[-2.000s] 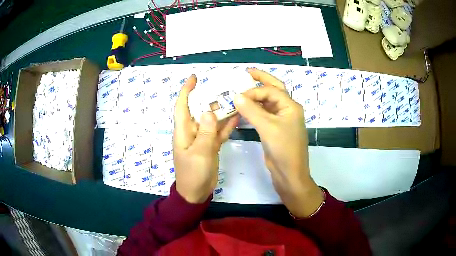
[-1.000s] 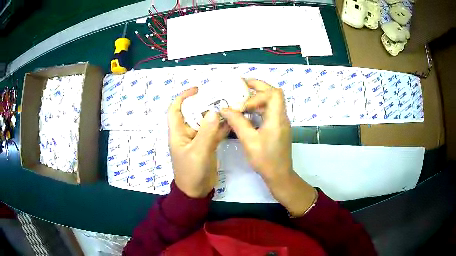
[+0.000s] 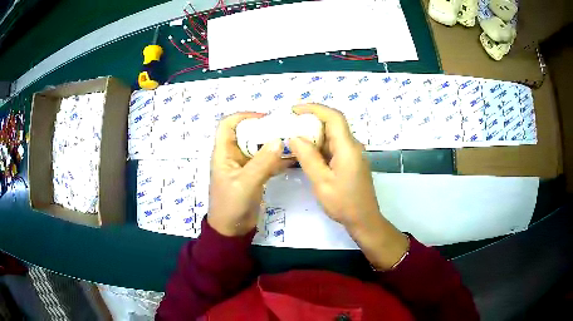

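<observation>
A cream-white plastic housing is held in both hands over the bench. My left hand grips its left side, with the thumb at the near edge. My right hand grips its right side, with the thumb beside the left one. A small adhesive pad with blue print shows at the housing's near edge between the thumb tips. A dark recess shows partly beside the left thumb. The housing's underside is hidden.
Adhesive pad sheets lie across the bench, bare liner nearer. An open carton stands left, a screwdriver upper left. Red leads lie by a white cover sheet. More housings lie on cardboard at right.
The housing has tilted so its near edge shows more. My right fingers have moved from its near face to its right side, and both thumbs now sit close together.
</observation>
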